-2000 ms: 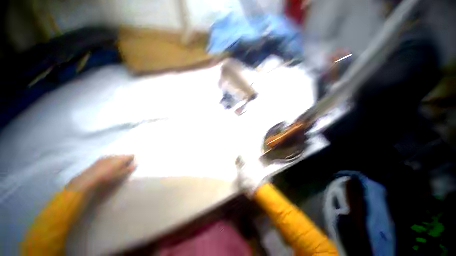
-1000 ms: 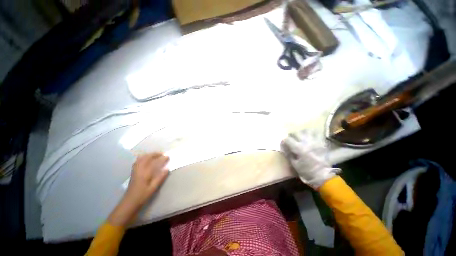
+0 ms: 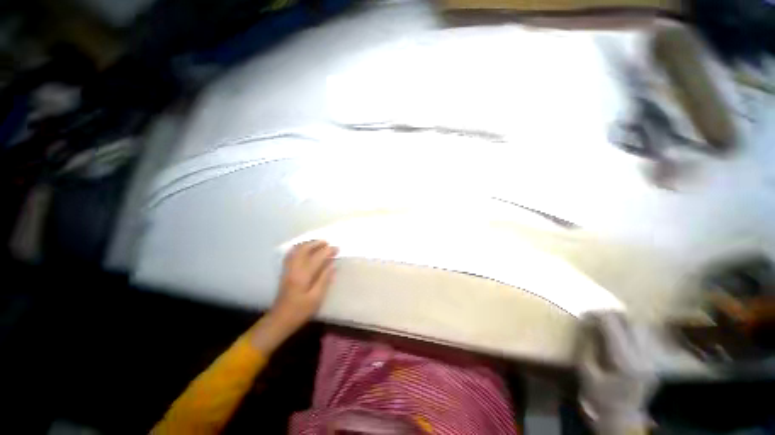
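A white curved fabric strip [image 3: 450, 246] lies flat in an arch near the front edge of the white-covered table [image 3: 212, 246]. My bare left hand [image 3: 306, 276] rests with its fingertips on the strip's left end. My right hand [image 3: 613, 365], in a white glove and blurred, is at the strip's right end, over the table's front edge; whether it grips the strip cannot be told. The steam iron [image 3: 739, 306] is at the right, blurred, to the right of my gloved hand and not touched.
Blurred shears [image 3: 650, 127] and a brown oblong block [image 3: 697, 89] lie at the back right. More white curved strips [image 3: 221, 161] lie at the left. Tan board [image 3: 561, 10] is at the back edge. A checked apron [image 3: 408, 391] is below the table edge.
The view has turned left, so the iron, shears and block appear further right. The strip now lies arched between my hands, which are wider apart.
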